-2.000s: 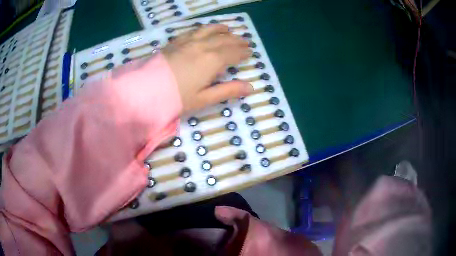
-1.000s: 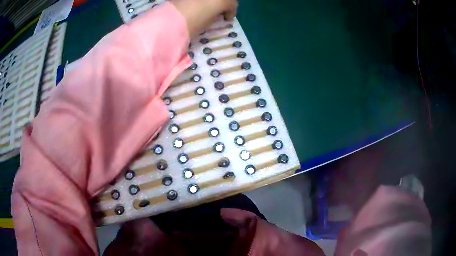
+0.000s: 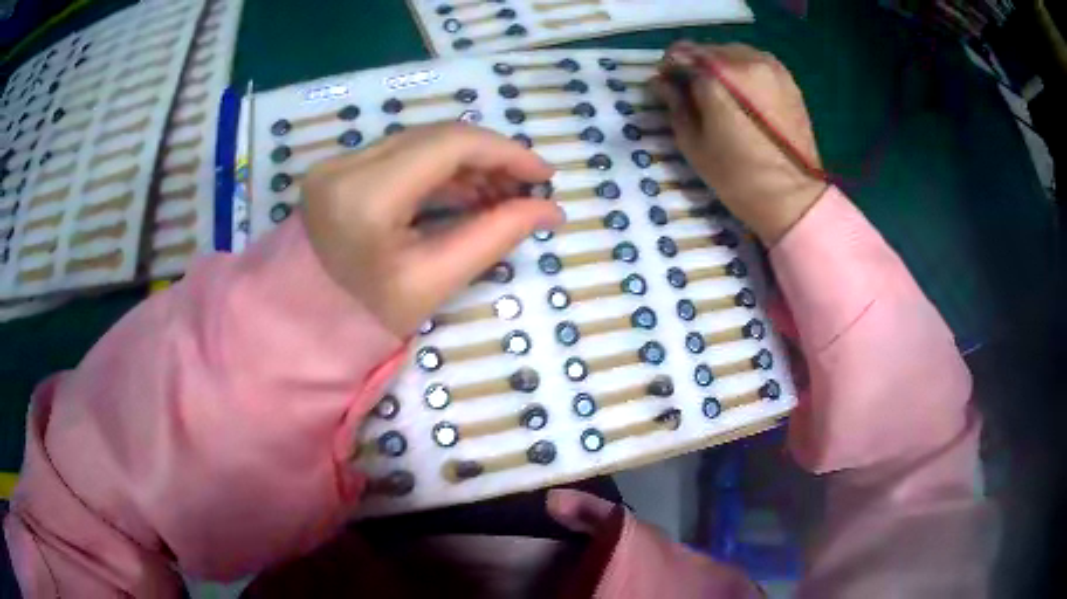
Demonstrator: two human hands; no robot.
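The white foam tray (image 3: 386,263) lies in front of me with columns of tan flex strips (image 3: 611,358), each with a dark round disc at either end; some discs have shiny pale centres. My left hand (image 3: 427,217) is over the tray's middle, thumb and index fingertip apart on either side of a disc (image 3: 537,190) that lines up with its column. I see nothing clearly held. My right hand (image 3: 743,135) is over the tray's upper right, fingers closed around a dark, blurred pen tool (image 3: 683,88). A red wire runs from it across the hand.
Overlapping foam trays (image 3: 111,176) lie at the left, and another foam tray (image 3: 585,26) lies behind. A blue pen (image 3: 226,170) and a white pen (image 3: 243,176) are beside the main tray's left edge. Wires (image 3: 995,18) show at the top right.
My left hand has come back from the tray's far edge to its middle. My right hand has come into view over the upper right with the pen tool. The tray appears further right.
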